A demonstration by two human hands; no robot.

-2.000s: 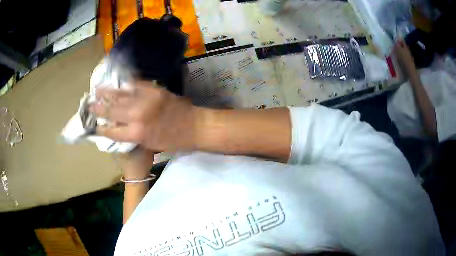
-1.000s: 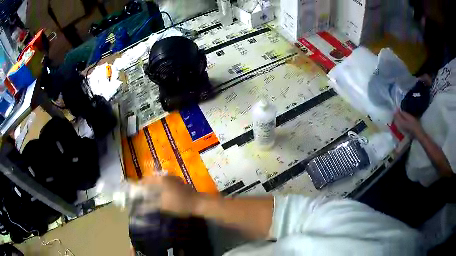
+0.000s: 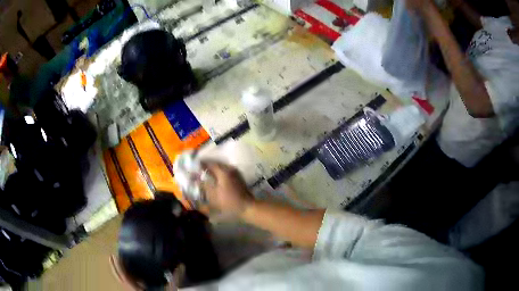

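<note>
A black fan unit (image 3: 149, 238) with a smooth rounded head is at the lower left, close to my body. My left hand (image 3: 120, 274) shows only as fingers at its lower left side, holding it; the rest is hidden or cut off. My right hand (image 3: 226, 190) is slightly blurred and holds a crumpled white cloth (image 3: 190, 170) above the orange carton print, just up and right of the fan unit and apart from it.
A second black fan unit (image 3: 156, 65) stands on the far side of the bench. A white bottle (image 3: 259, 113) stands mid-bench. A bagged ribbed part (image 3: 357, 143) lies right. Dark units (image 3: 40, 153) crowd the left. Another person's arm (image 3: 455, 57) is at right, beside plastic bags.
The view has shifted, so bench things sit further left and higher. My right hand and the cloth have moved right, off the fan unit. The other person's arm is raised higher.
</note>
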